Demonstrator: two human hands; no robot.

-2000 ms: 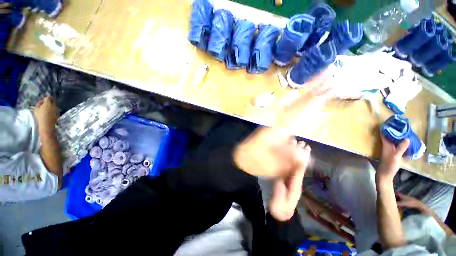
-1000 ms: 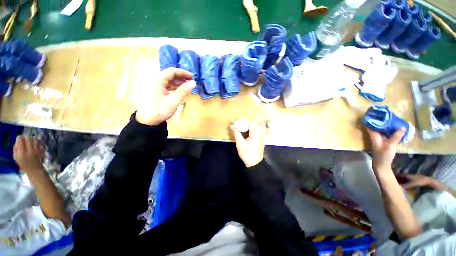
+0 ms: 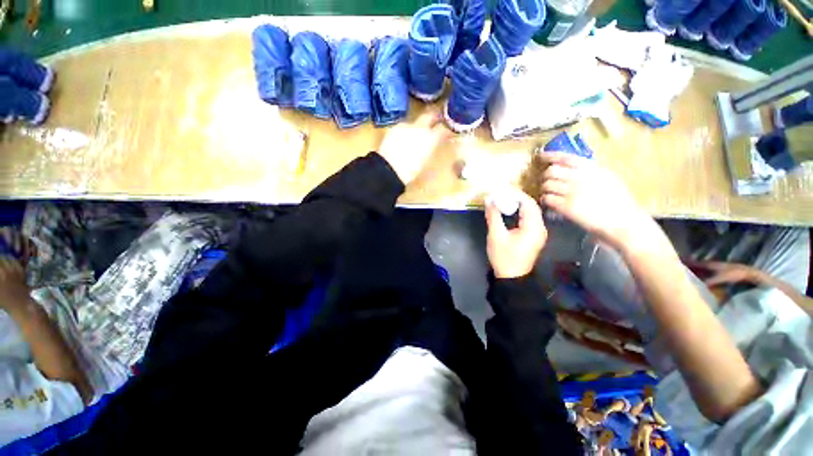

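Several denim-blue boot pieces (image 3: 311,75) stand in a row on the bench, with more open-mouthed ones grouped at its right end. My left hand (image 3: 412,147) reaches over the bench, its fingers by the base of the blue boot piece (image 3: 474,85) in front; glare blurs them, so contact is unclear. My right hand (image 3: 517,239) is closed around a small white bottle (image 3: 508,207) at the bench's front edge; only its pale end shows. A small greyish piece (image 3: 462,169) lies between my hands.
A neighbour's hand (image 3: 584,191) is close on the right, at a blue piece (image 3: 568,144). White cloth (image 3: 658,82) and a white packet (image 3: 544,89) lie behind it. A metal stand (image 3: 735,147) is far right. A yellowish tube (image 3: 304,151) lies on the bench.
My left hand has moved right, from the row's left end to the front boot piece. My right hand has shifted right with the bottle. The neighbour's hand has come left towards mine.
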